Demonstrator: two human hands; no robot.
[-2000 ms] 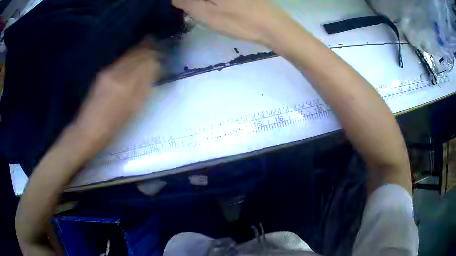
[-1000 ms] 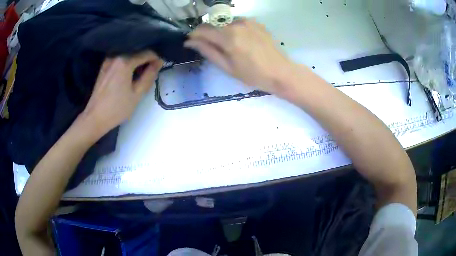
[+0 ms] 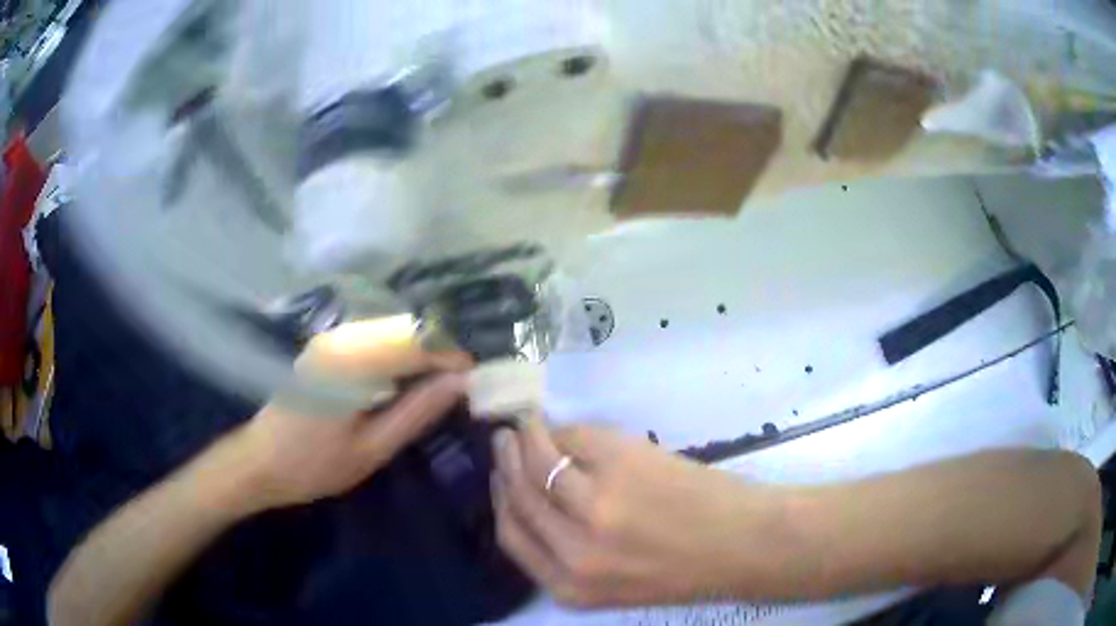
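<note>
The black garment [image 3: 404,538] lies under and between my hands in front of the machine. My left hand [image 3: 349,422] pinches its edge near the needle area. A small, plain white label [image 3: 505,389] shows between my fingertips. My right hand [image 3: 600,508], with a ring on one finger, holds the label's lower edge, its fingers bent over the black cloth. The off-white sewing machine head [image 3: 453,147] is large and blurred, close above my hands. The dark presser foot area [image 3: 490,312] is just behind the label; the needle cannot be made out.
A loose black strip [image 3: 955,316] lies on the white table [image 3: 734,318] at the right, near a clear plastic bag [image 3: 1089,294]. Brown patches [image 3: 698,157] show on the machine body. Something red [image 3: 17,257] is at the far left edge. A dark seam crosses the table by my right forearm.
The view has moved closer to the machine, whose head now fills the top. My hands have come together lower in the picture, and a white label now shows between them.
</note>
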